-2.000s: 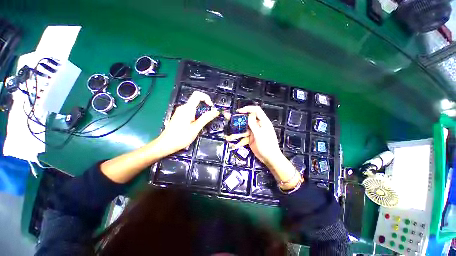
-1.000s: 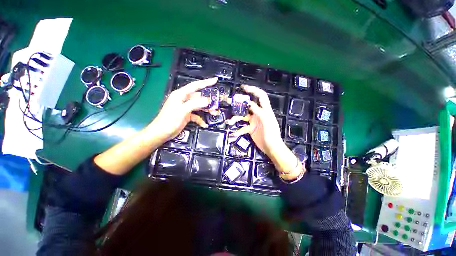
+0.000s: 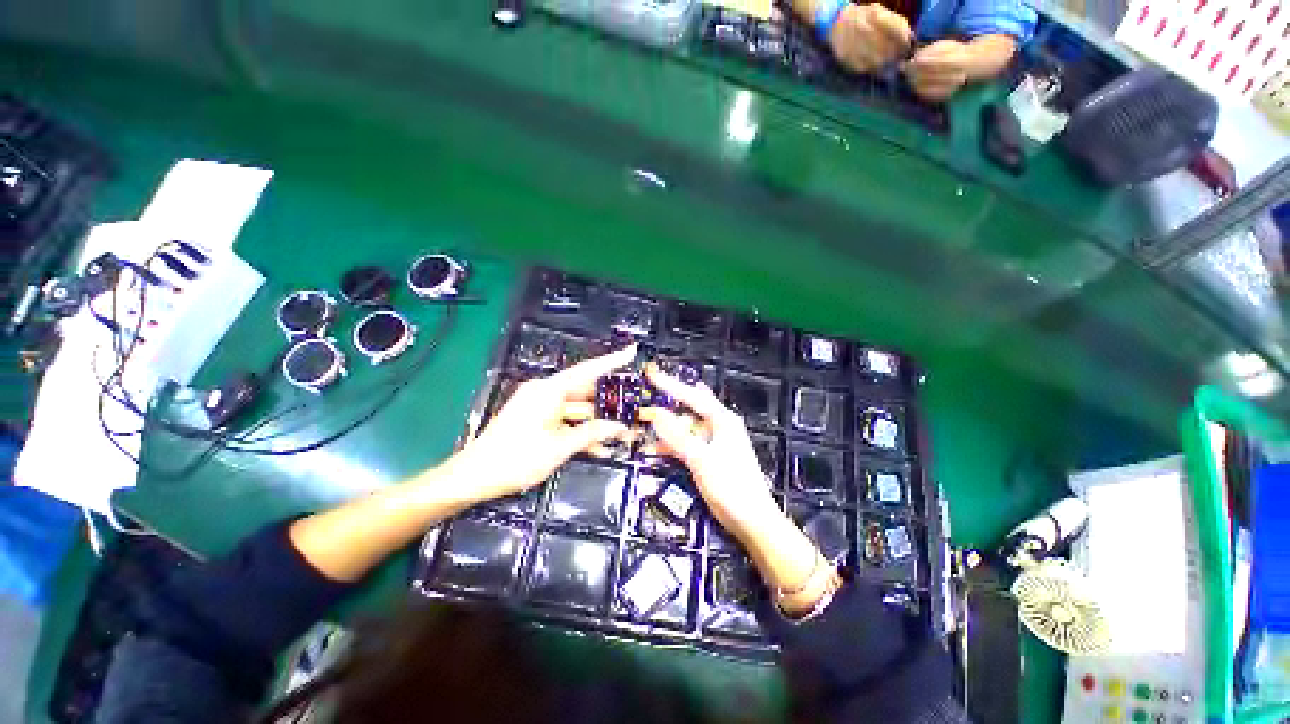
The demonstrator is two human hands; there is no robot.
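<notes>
My left hand holds a small dark square watch unit with a lit, reddish-speckled face. My right hand holds another small dark watch unit beside it, partly covered by my fingers. The two units are close together; whether they touch cannot be told. Both hands are above the black component tray. Its square pockets hold dark watch parts, white squares such as this one, and pale-coded parts in the right-hand columns. My hands hide some middle pockets.
Round silver-rimmed discs with black cables lie left. A power strip stands on white paper at far left. A dark flat rectangle, cream fan and button panel are right. Another person's hands are at the top.
The camera view has tilted up, so the tray sits lower and another person's hands show at the top. The two units are nearer each other, and my left one's face shows reddish speckles.
</notes>
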